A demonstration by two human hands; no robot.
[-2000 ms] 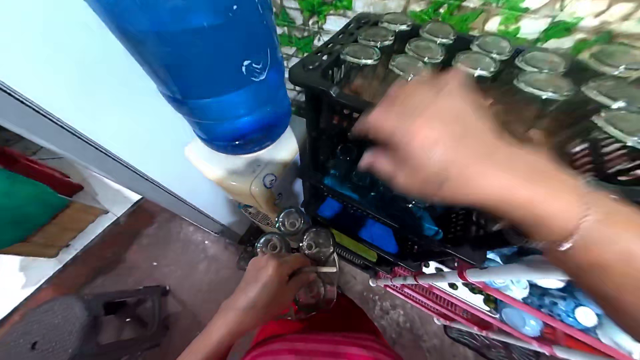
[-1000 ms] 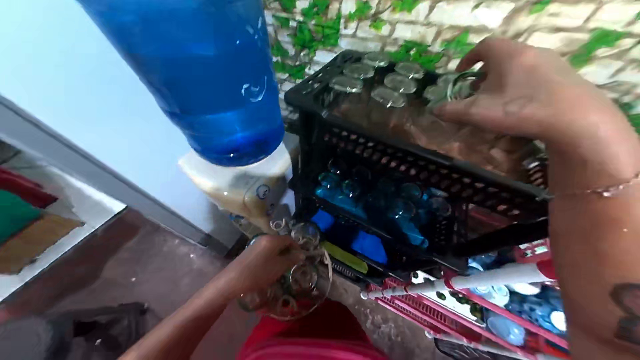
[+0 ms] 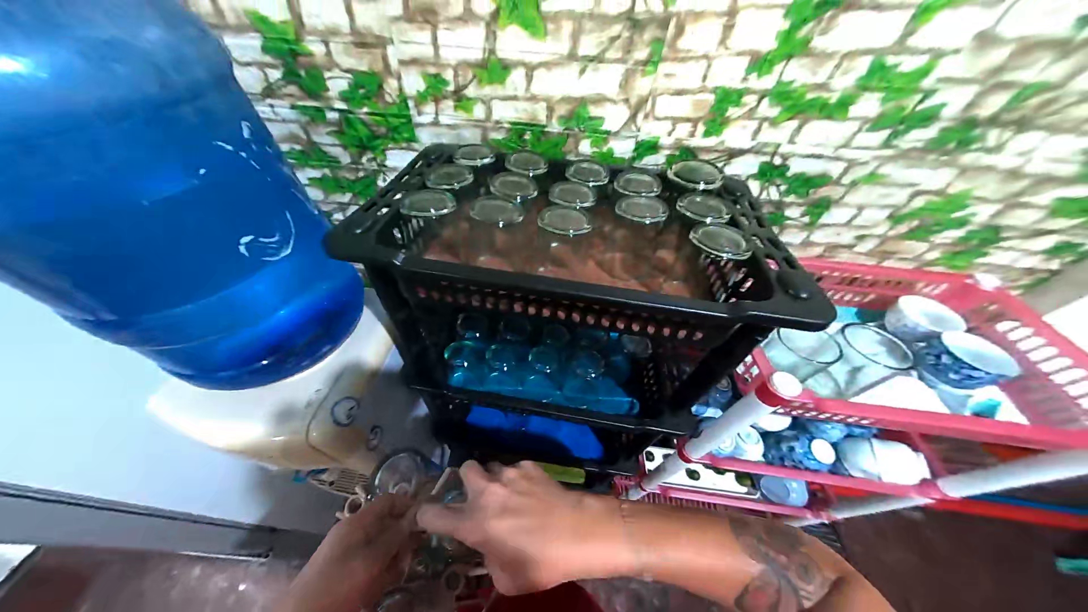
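Low in the head view, my left hand (image 3: 361, 544) grips a cluster of clear glassware (image 3: 404, 476) held close to my body; the exact grip is partly covered. Over the same cluster lies my right hand (image 3: 518, 523), its fingers curled at a glass; whether it holds that glass is unclear. Above them, upside-down clear glasses (image 3: 565, 221) stand in rows in the top basket of a black plastic rack (image 3: 578, 285). Blue-tinted glasses (image 3: 544, 382) fill the tier below.
To the left, a large blue water bottle (image 3: 170, 187) sits on a white dispenser (image 3: 272, 416). A pink plastic rack (image 3: 892, 416) at right holds glasses and blue-and-white cups (image 3: 969, 357). Behind is a brick-patterned wall (image 3: 595, 85) with green leaves.
My right hand has come down from the top basket of the black rack to the glassware by my left hand. The view has shifted toward the racks.
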